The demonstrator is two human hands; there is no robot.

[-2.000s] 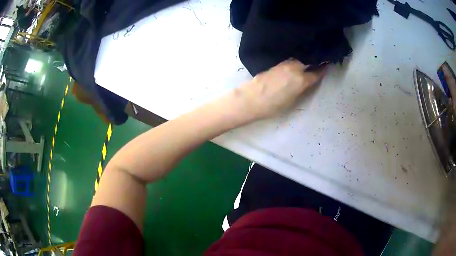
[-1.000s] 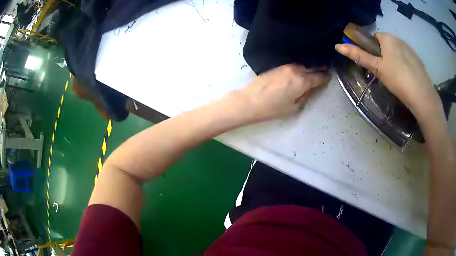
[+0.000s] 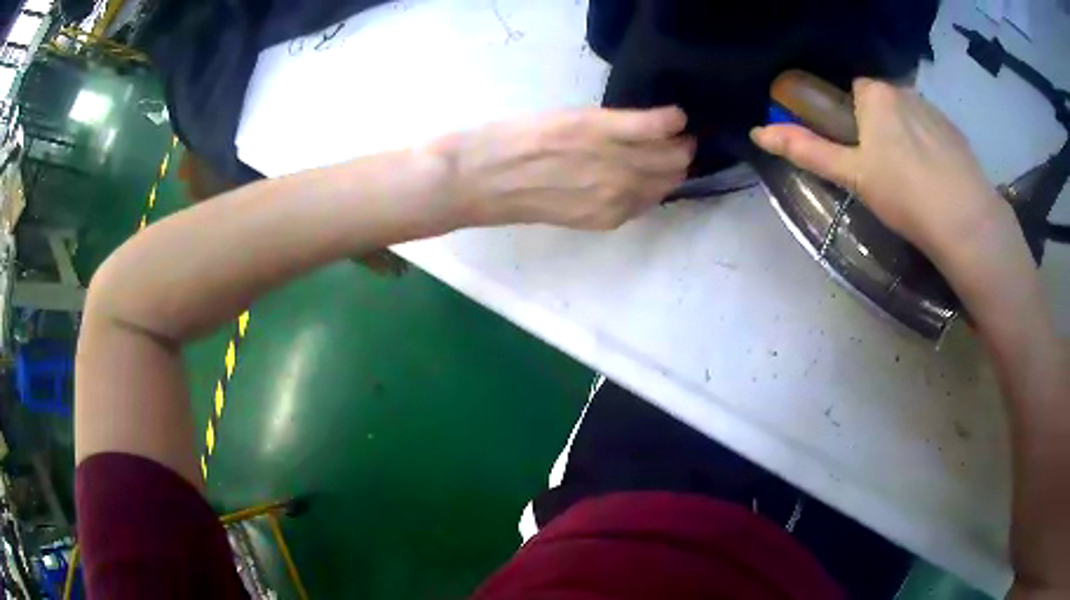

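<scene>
A dark garment piece (image 3: 751,53) lies on the white table at the top centre, its lower edge between my hands. My left hand (image 3: 587,168) is at this edge, fingers curled; the fingertips are against the dark cloth and partly hidden, and they seem to pinch it. My right hand (image 3: 909,152) grips the brown handle of the steam iron (image 3: 862,240). The iron's pointed soleplate rests at the cloth's lower right edge, partly on bare table. A thin grey strip of edge (image 3: 716,184) shows between my left fingers and the iron.
The white table (image 3: 727,340) has dark lint specks. Black shears (image 3: 1021,70) lie at the upper right, with a dark strap-like item (image 3: 1038,199) below. More dark cloth (image 3: 223,82) hangs over the left corner. A yellow frame (image 3: 264,516) and blue stool (image 3: 45,373) stand on the green floor.
My right hand has taken hold of the iron and brought it left onto the cloth's edge. My left hand has moved left along the edge. The view has shifted slightly.
</scene>
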